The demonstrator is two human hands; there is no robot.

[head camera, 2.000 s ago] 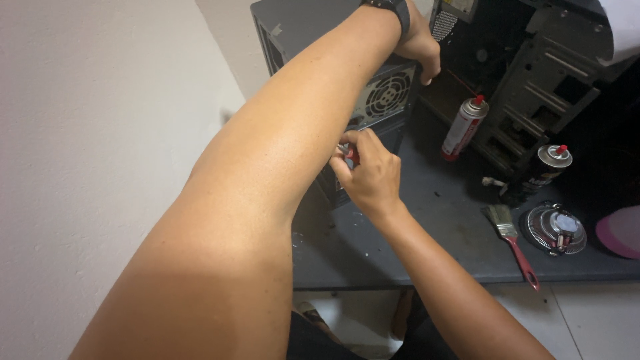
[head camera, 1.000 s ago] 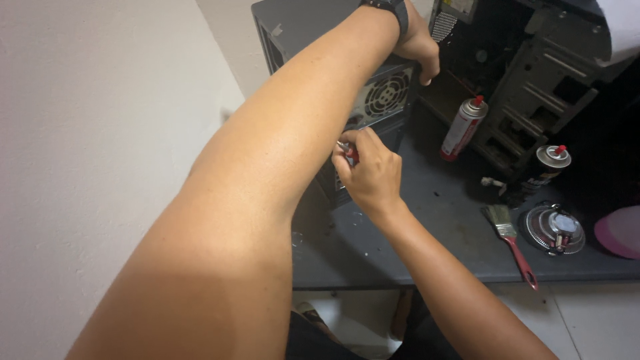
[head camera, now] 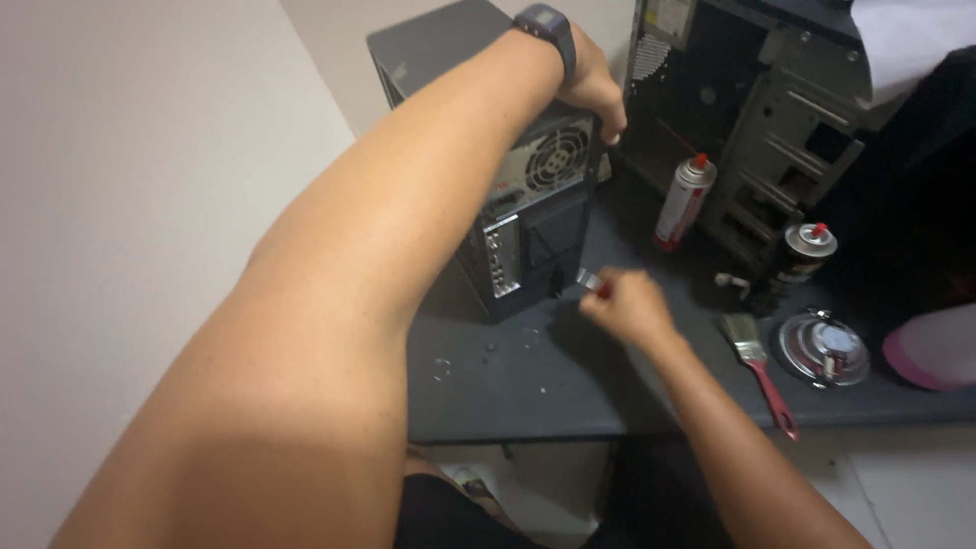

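Observation:
My left hand [head camera: 596, 84], with a dark watch on its wrist, rests over the top rear edge of an upright black computer tower [head camera: 553, 229]. Its fingers hang down beside the power supply's fan grille [head camera: 559, 158]; whether they grip the edge is not clear. The tower's back, with a metal port plate [head camera: 503, 255], faces me. Just right of its lower corner, my right hand [head camera: 629, 305] is closed on a small tool [head camera: 591, 280] with a red handle and a short metal end, blurred; its kind cannot be told. My left forearm hides part of the tower.
On the dark table [head camera: 488, 412] stand a red-and-white spray can [head camera: 682, 206] and a black can [head camera: 801, 255]. A paintbrush [head camera: 762, 374], a round metal object [head camera: 823, 349] and a pink container [head camera: 934, 347] lie right. Behind is an open computer case [head camera: 793, 145]; a wall rises left.
My right hand has moved right, away from the tower's back, with the red-handled tool still in it. The port plate now shows. My left hand has stayed on the tower's top edge.

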